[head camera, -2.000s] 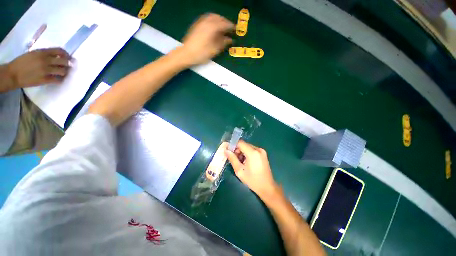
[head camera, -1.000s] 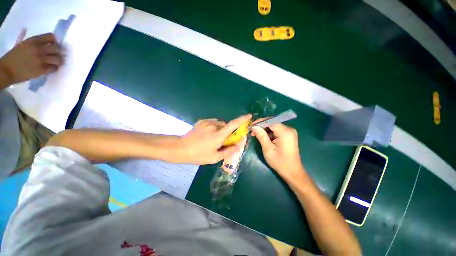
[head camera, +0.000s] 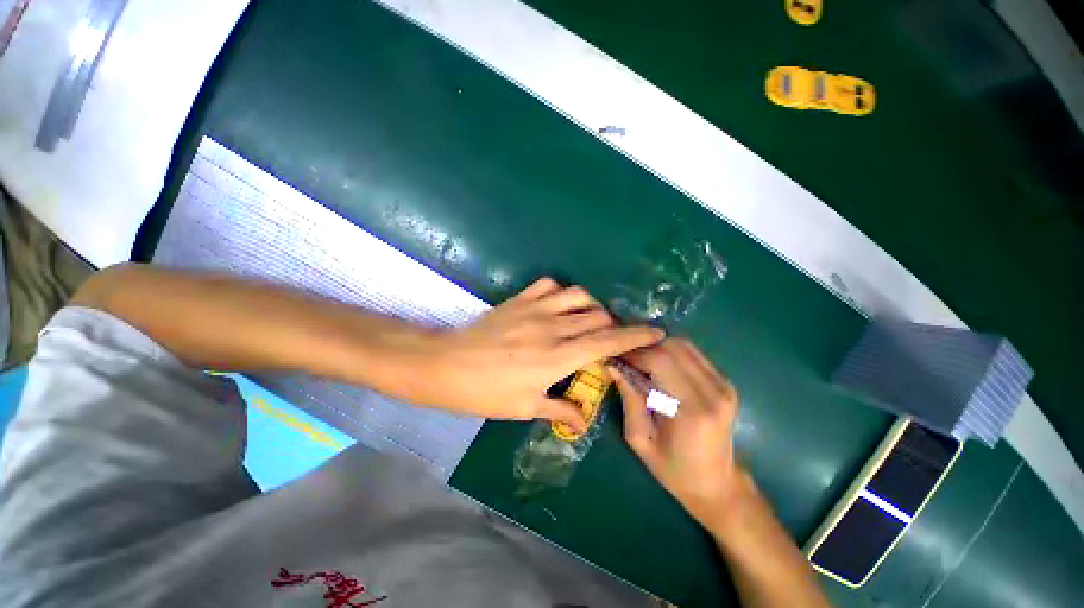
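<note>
A yellow plastic part (head camera: 580,404) lies at the bench spot between my hands, on or over the fixture, which is hidden now. My left hand (head camera: 553,356) holds the part, thumb at its near end and fingers over its far end. My right hand (head camera: 684,422) pinches a narrow strip at the part's right side; its white end (head camera: 662,404) sticks out between the fingers. The fingertips of both hands meet and hide the contact point. Clear crinkled film (head camera: 547,461) shows below the part and beyond my fingers.
A lined sheet (head camera: 321,285) lies under my left forearm. A finely striped grey block (head camera: 939,378) stands at right beside a smartphone (head camera: 886,505). Beyond the whitish rail (head camera: 713,160), yellow parts (head camera: 820,90) lie on the green belt. White paper (head camera: 119,131) with grey strips is at far left.
My left hand has reached to the belt, come back with a yellow part and lowered it to the fixture. My right hand has turned the strip in its fingers. The neighbour's hand has left the view.
</note>
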